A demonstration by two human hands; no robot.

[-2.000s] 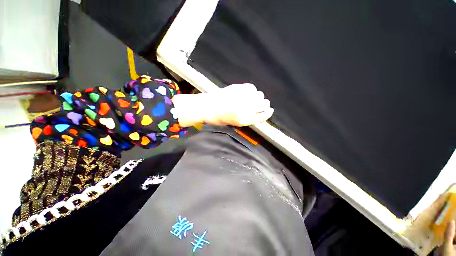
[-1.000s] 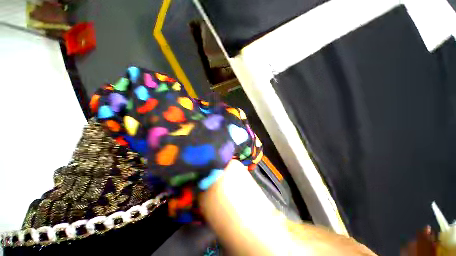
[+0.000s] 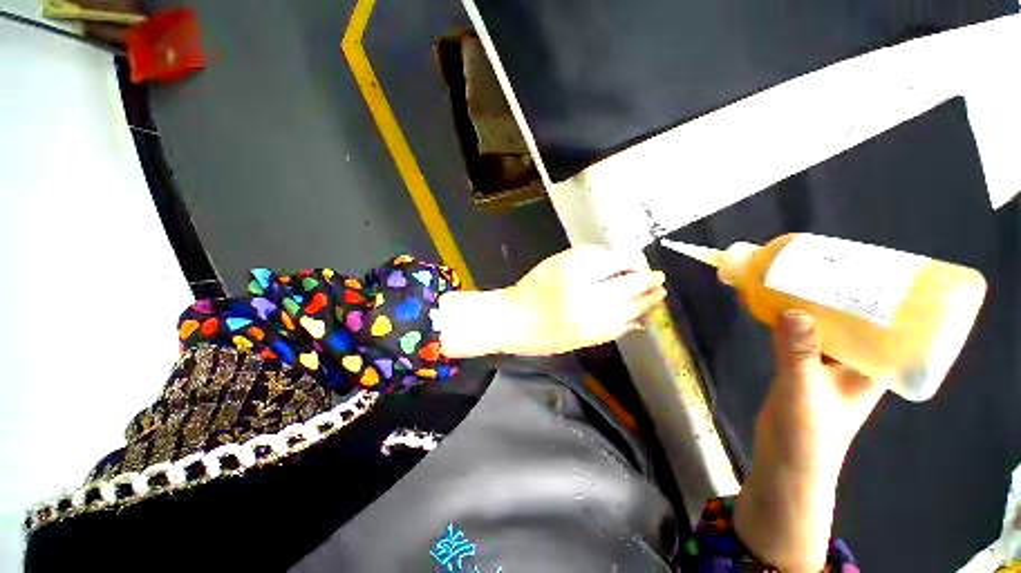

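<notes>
A large black fabric panel (image 3: 829, 213) lies on the white worktable (image 3: 717, 185). My right hand (image 3: 812, 392) is shut on a translucent amber glue bottle (image 3: 868, 308) with a white label. The bottle is tilted, and its thin white nozzle points left at the panel's corner. Whether the tip touches is not clear. My left hand (image 3: 582, 302) lies at the table's near edge beside that corner, its fingers close together. Whether it holds the panel's edge cannot be told.
More black fabric (image 3: 627, 67) lies on the table behind a white strip. An open box (image 3: 493, 123) stands below the table's left edge. A yellow line (image 3: 403, 157) crosses the grey floor. A red item (image 3: 165, 47) is at the upper left.
The bottle, only partly in view at the lower right a second ago, is now raised over the panel corner in my right hand. My left hand has moved up to the table edge.
</notes>
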